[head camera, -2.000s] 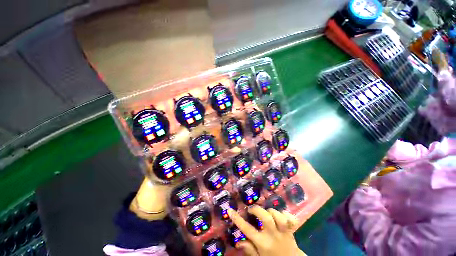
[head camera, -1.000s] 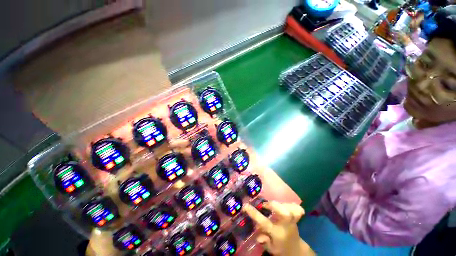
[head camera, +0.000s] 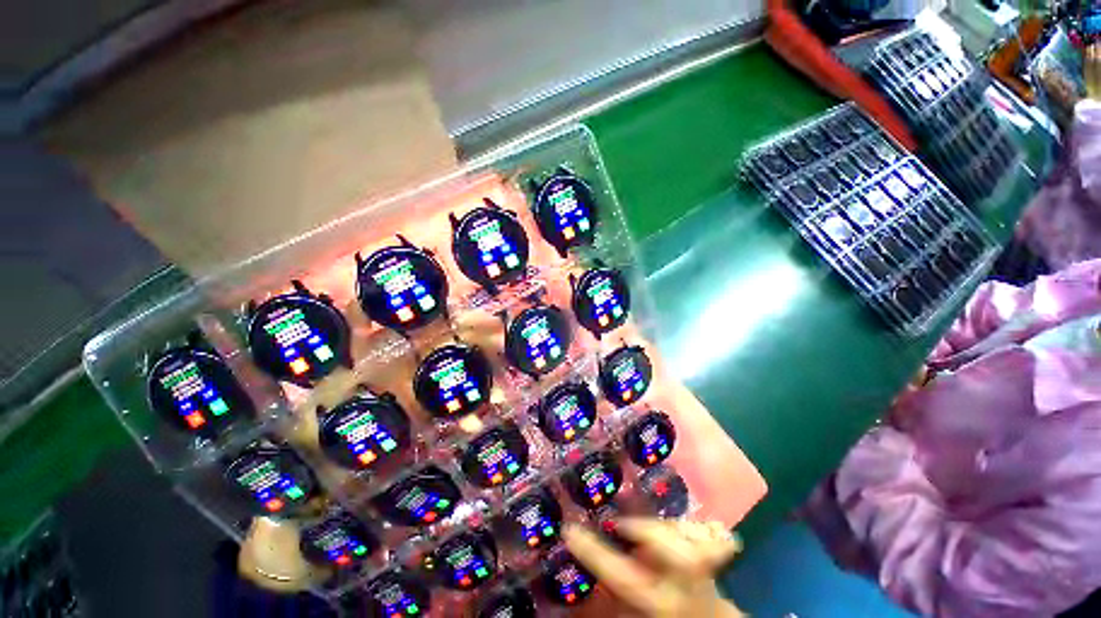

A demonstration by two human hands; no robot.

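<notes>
A clear blister tray (head camera: 362,362) lies tilted across the middle, filled with rows of round smartwatch units (head camera: 402,287). Most screens are lit with green, blue, red and white marks; a darker unit (head camera: 662,488) at the lower right shows a red mark. My right hand (head camera: 658,561) is over the tray's lower right, fingers extended and blurred near the lower units; I cannot tell whether it touches one. My left hand (head camera: 275,553) is mostly hidden under the tray's lower left side. A salmon-red sheet (head camera: 718,471) shows under the tray.
A tan cardboard sheet (head camera: 290,157) leans at the back wall. Neighbouring trays (head camera: 869,217) lie on the green bench (head camera: 712,284) at right. A person's pink sleeve (head camera: 978,447) is at far right. A dark mat (head camera: 133,543) is at lower left.
The view shifted left and closer, so the tray looks larger than two seconds ago. My right hand stays over the lower right units. More screens at the lower right are lit.
</notes>
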